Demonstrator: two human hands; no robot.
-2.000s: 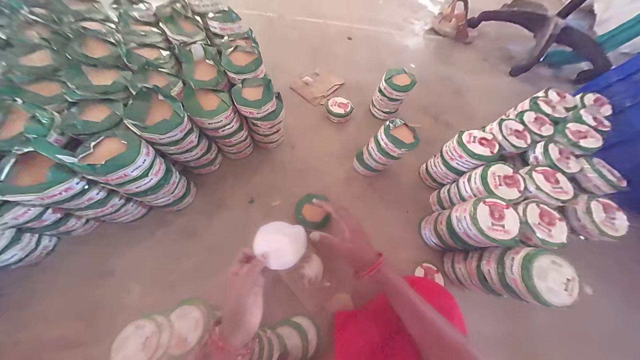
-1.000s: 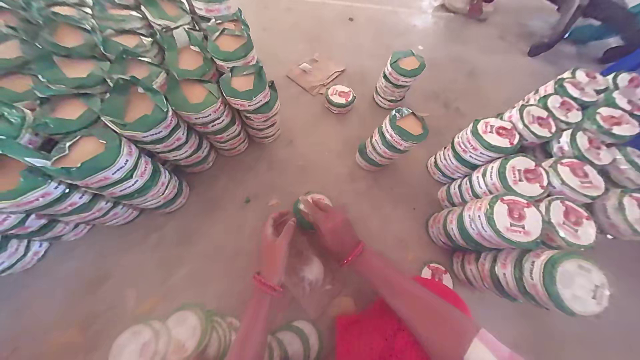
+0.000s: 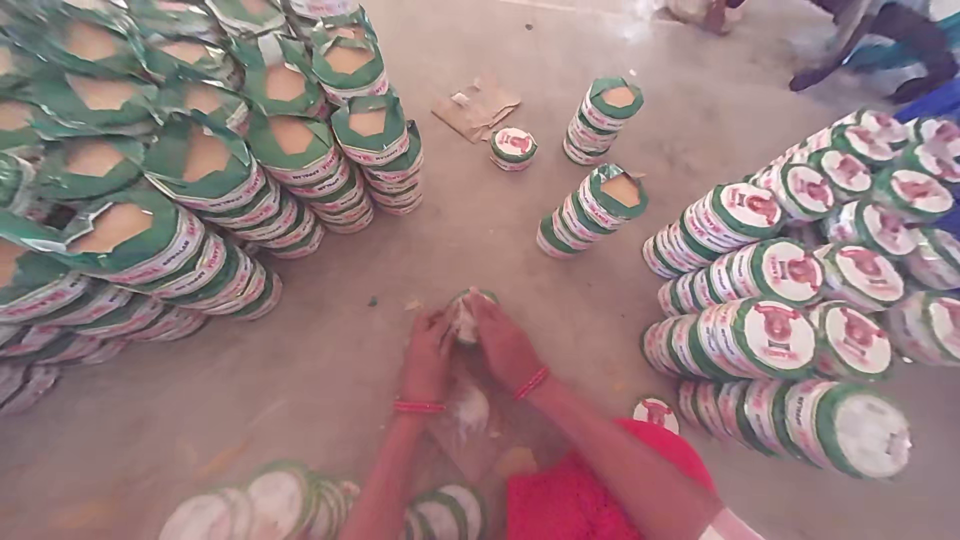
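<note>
Between my two hands, low in the middle of the view, is a small round packet with a green wrapper edge and a whitish part, largely covered by my fingers. My left hand grips its left side, and my right hand holds its right side and top. Both wrists wear red bangles. Just below the hands, a pale, blurred patch shows on the floor. A single labelled packet sits farther forward, beside a folded piece of brown paper.
Tall stacks of green-wrapped packets fill the left; stacks with printed round labels stand at right. Two short stacks rise ahead. More packets lie near me. A round label lies by red cloth. A person's limbs show top right.
Two seconds ago my left hand held a white round piece apart from the green packet. Both hands have since come together around the packet.
</note>
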